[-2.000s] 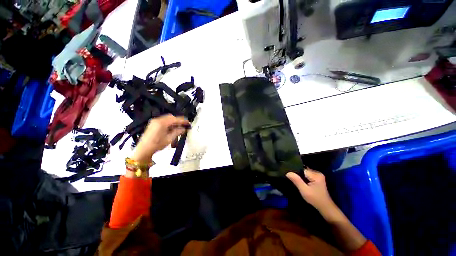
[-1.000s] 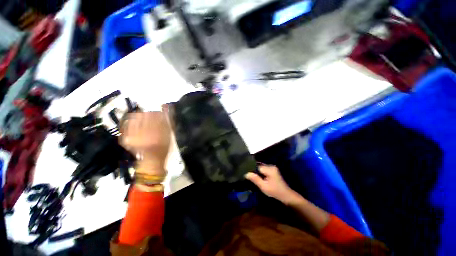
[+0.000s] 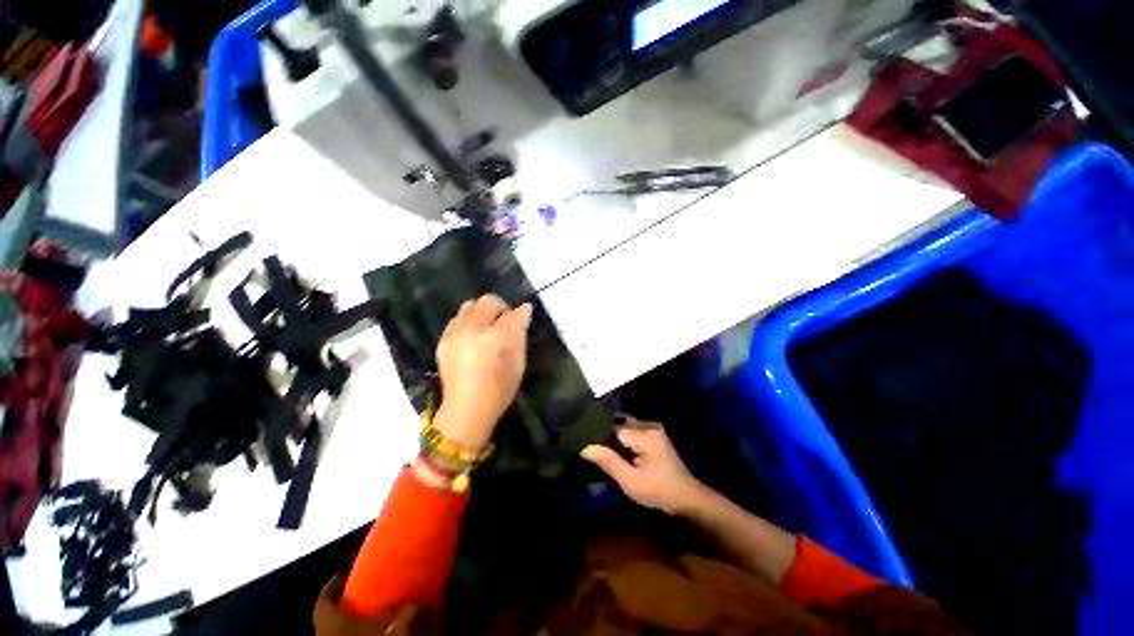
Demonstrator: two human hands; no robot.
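Note:
The camouflage panel (image 3: 553, 398) lies over the table's front edge, its far end just below the needle area of the sewing machine (image 3: 479, 186). My left hand (image 3: 479, 373) is on top of the panel's middle, fingers curled; what is under the fingertips is hidden. My right hand (image 3: 647, 466) pinches the panel's near right corner between thumb and fingers. A short dark strip (image 3: 348, 321) sticks out from the panel's left edge toward the pile of black webbing pieces (image 3: 199, 385).
Small black pieces (image 3: 93, 547) lie at the table's near left. Thread snips (image 3: 675, 179) lie right of the needle. A blue bin (image 3: 777, 373) with dark contents stands at right. A phone (image 3: 1005, 106) rests on dark red cloth (image 3: 889, 112). Red fabric (image 3: 31, 385) is at far left.
My left hand has moved from the webbing pile onto the panel. My right hand keeps its hold on the panel's corner. The view has turned and shifted to the right.

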